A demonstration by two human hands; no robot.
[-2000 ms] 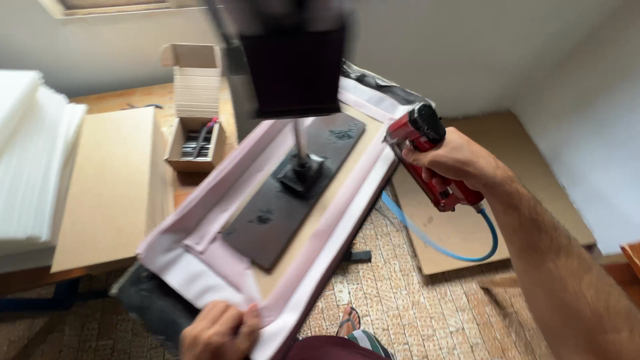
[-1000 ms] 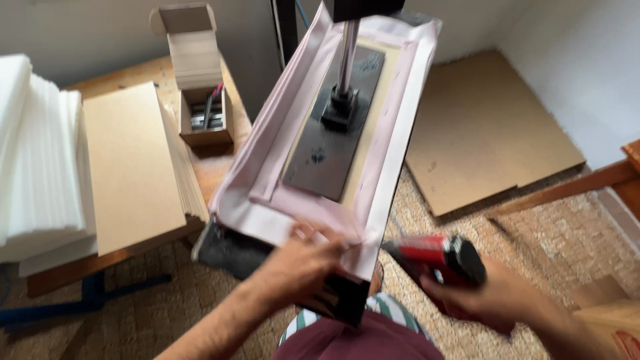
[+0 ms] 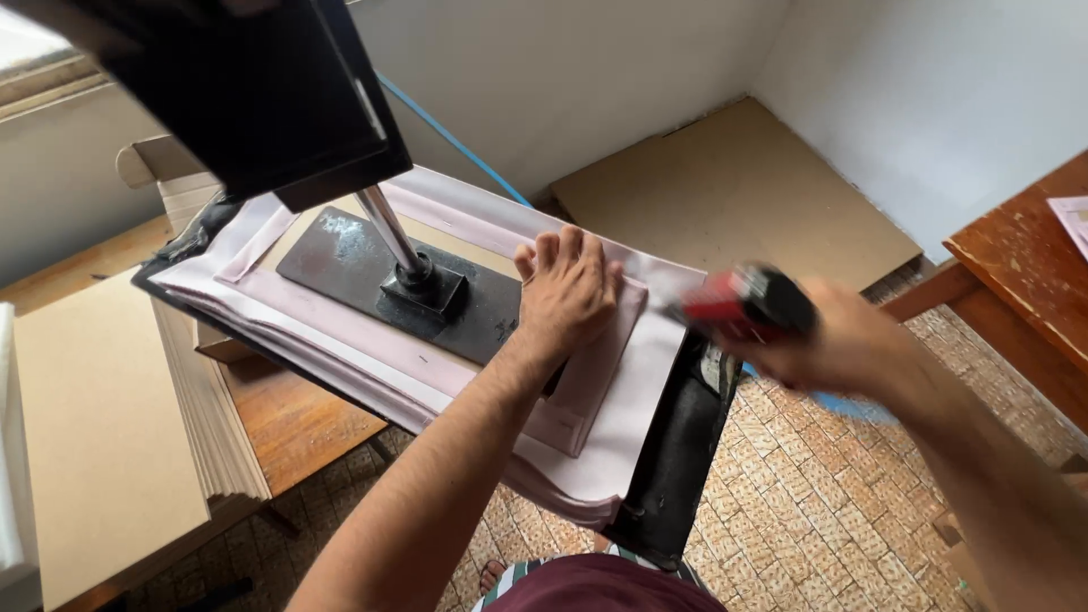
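Note:
A padded black platform (image 3: 680, 459) holds pale pink fabric (image 3: 654, 365) folded inward over a tan board (image 3: 327, 212). A dark metal plate (image 3: 340, 272) on a steel rod (image 3: 389, 223) lies on the board's middle. My left hand (image 3: 568, 285) rests on the folded fabric beside the plate's right end, fingers bent; whether it pinches the fabric is unclear. My right hand (image 3: 807, 340) grips a red and black pneumatic staple gun (image 3: 748, 306), blurred, its nose close to the fabric's right edge. Staples show in the fabric's folds.
A large black machine head (image 3: 263, 102) hangs over the platform's left end. Stacked tan boards (image 3: 102, 425) and an open cardboard box (image 3: 183, 191) are on the wooden table at left. A blue air hose (image 3: 459, 144) runs behind. Another wooden table (image 3: 1028, 246) stands at right.
The platform has turned, its near end swinging to the right. My left hand has moved from the near-end fabric to the fold by the plate. The staple gun has come up beside the fabric's right edge.

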